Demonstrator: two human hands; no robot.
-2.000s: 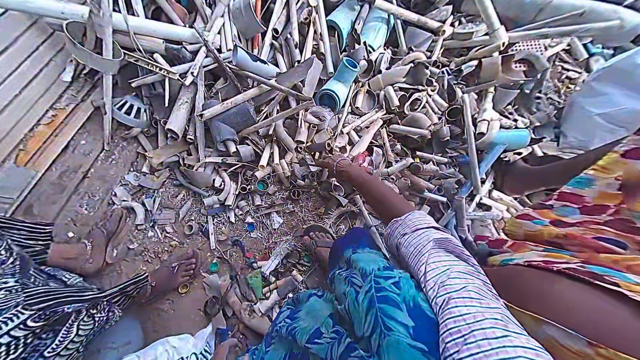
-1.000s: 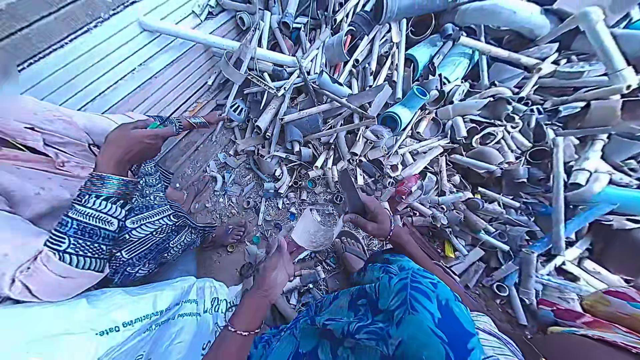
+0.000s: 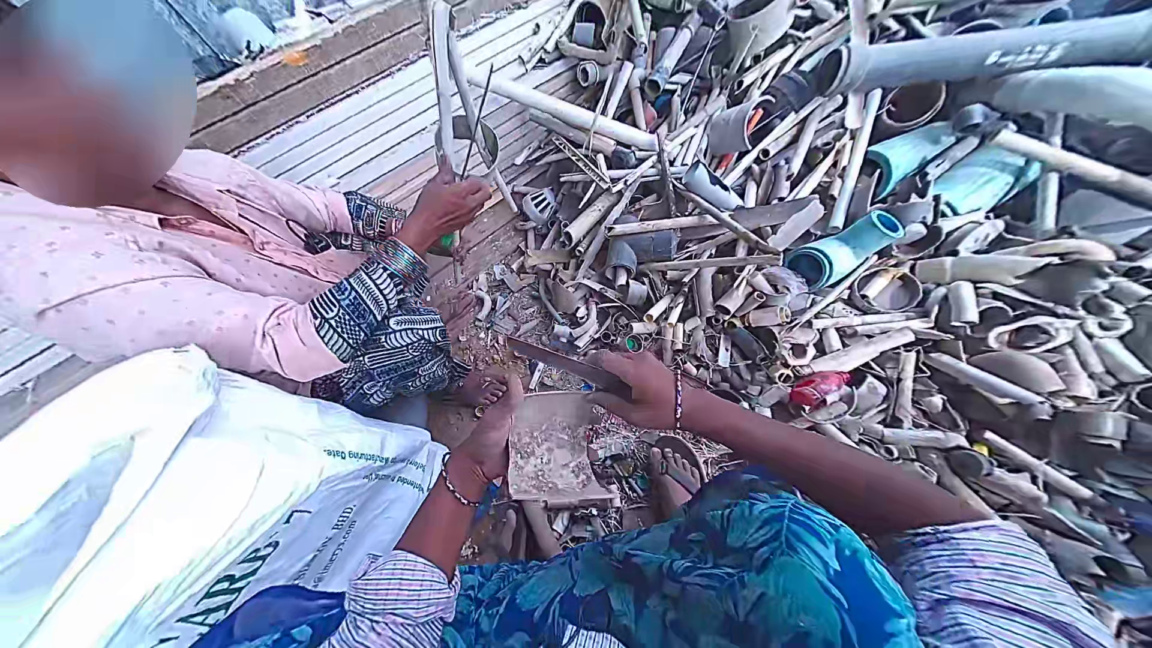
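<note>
My left hand (image 3: 493,432) grips the left edge of a flat, dirt-covered pale plastic piece (image 3: 553,450), low in the centre of the view. Just to its upper right, my right hand (image 3: 637,389) is closed on a dark flat blade-like tool (image 3: 562,362), whose far end points up and left. The tool lies above the upper edge of the plastic piece and does not clearly touch it. My foot in a sandal (image 3: 675,468) is right of the piece.
Pipe scraps (image 3: 810,333) are heaped ahead and to the right, with a blue pipe piece (image 3: 846,247) among them. On the left a co-worker (image 3: 225,252) sits holding a curved strip (image 3: 443,81). A white printed sack (image 3: 270,477) lies at lower left, near slatted boards (image 3: 360,126).
Two seconds ago my right hand reached into the scrap heap; it now holds the blade-like tool closer to me. The co-worker's hand has raised a curved strip. The view has shifted left.
</note>
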